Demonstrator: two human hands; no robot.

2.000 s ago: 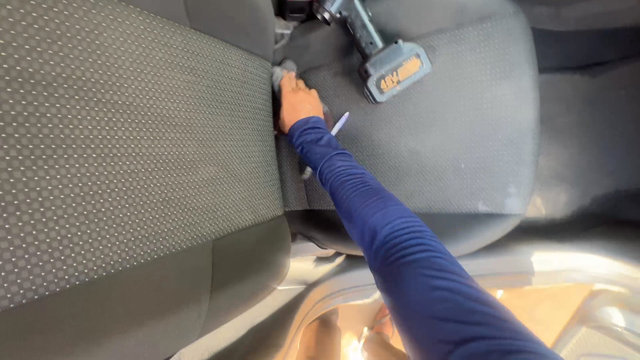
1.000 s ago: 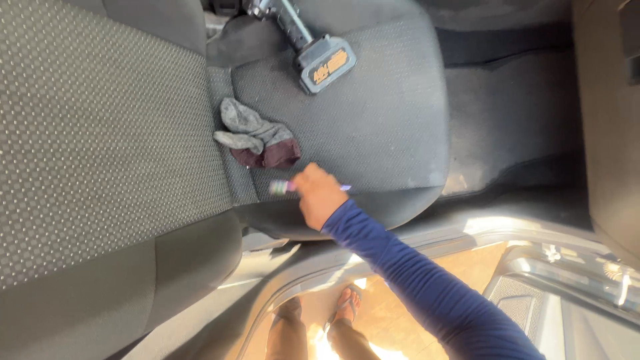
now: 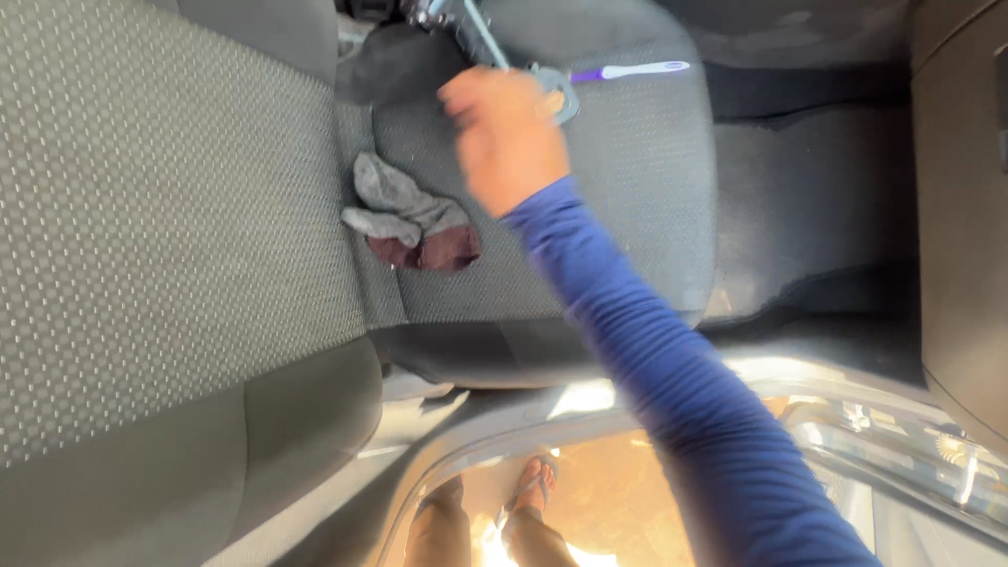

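My right hand (image 3: 512, 142), blurred, is over the grey fabric car seat cushion (image 3: 630, 173). It overlaps the dark handle and the battery end (image 3: 563, 98) of a cordless power tool; whether the fingers grip it cannot be told. The tool's head (image 3: 429, 12) is at the top edge, partly cut off. Beyond the hand to the right is a slim purple and white handle (image 3: 642, 70), its left end near the battery. A crumpled grey and maroon cloth item (image 3: 417, 213), like a glove or sock, lies near the backrest. My left hand is not in view.
The patterned seat backrest (image 3: 173, 189) fills the left. A dark footwell (image 3: 811, 189) and a grey-brown panel (image 3: 961, 181) are on the right. Below run the door sill (image 3: 488, 429) and door edge (image 3: 882, 441), with a sandaled foot (image 3: 535, 484) on the sunlit ground.
My right hand has gone from the cloth to the cushion's near edge, where it held the slim handle, then up to the power tool. The slim handle is now beyond the battery.
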